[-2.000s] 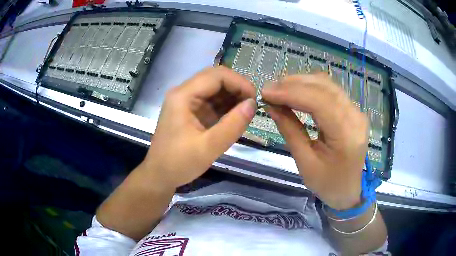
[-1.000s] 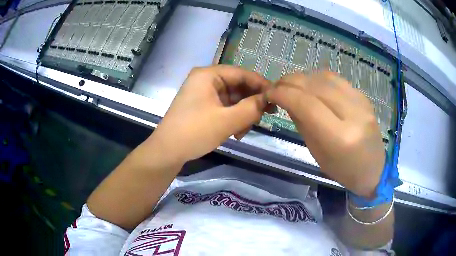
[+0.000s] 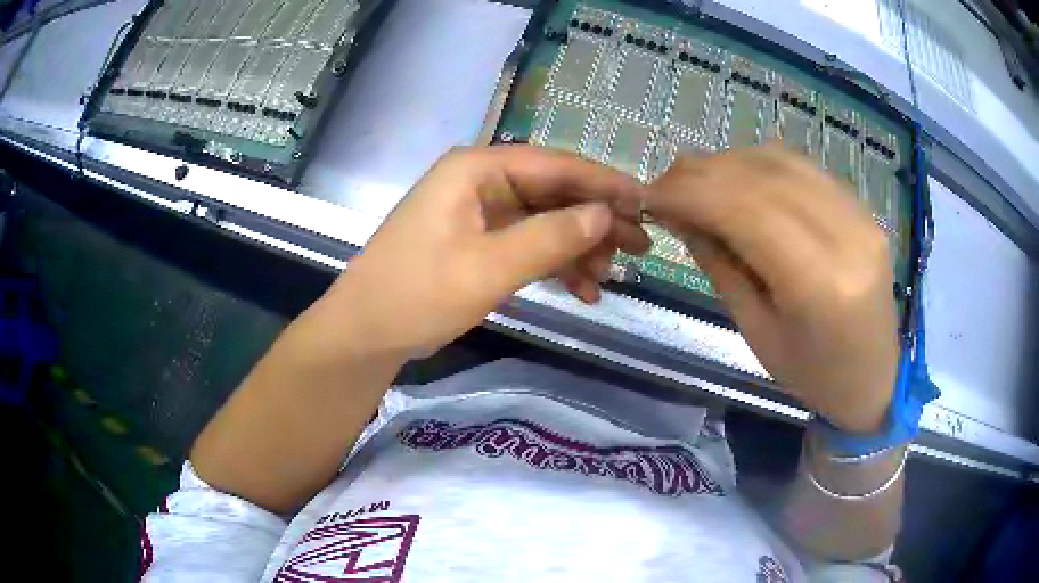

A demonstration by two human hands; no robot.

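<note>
My left hand [image 3: 473,256] and my right hand [image 3: 798,268] meet at the fingertips above the near edge of the right carrier. A tiny glinting component [image 3: 645,213] shows at the tips of my right thumb and index finger, against the left fingertips; its shape is too small to tell. My left fingers are curled, and whether they grip anything is hidden. A pale circuit board panel [image 3: 695,97] lies in the green and dark carrier [image 3: 530,97] behind the hands, which cover part of its near side. A blue wrist strap [image 3: 883,430] is on my right wrist.
A second carrier [image 3: 211,154] with a similar panel [image 3: 217,68] lies to the left on the white, metal-railed bench [image 3: 382,125]. The strap's blue cord [image 3: 921,216] runs up past the right carrier's right end. Green floor with yellow marks [image 3: 114,424] shows at lower left.
The view has shifted, so the carriers sit higher in the picture. The joined fingertips have moved right. My right hand is more turned over, and more of the left fingers shows beneath the left thumb.
</note>
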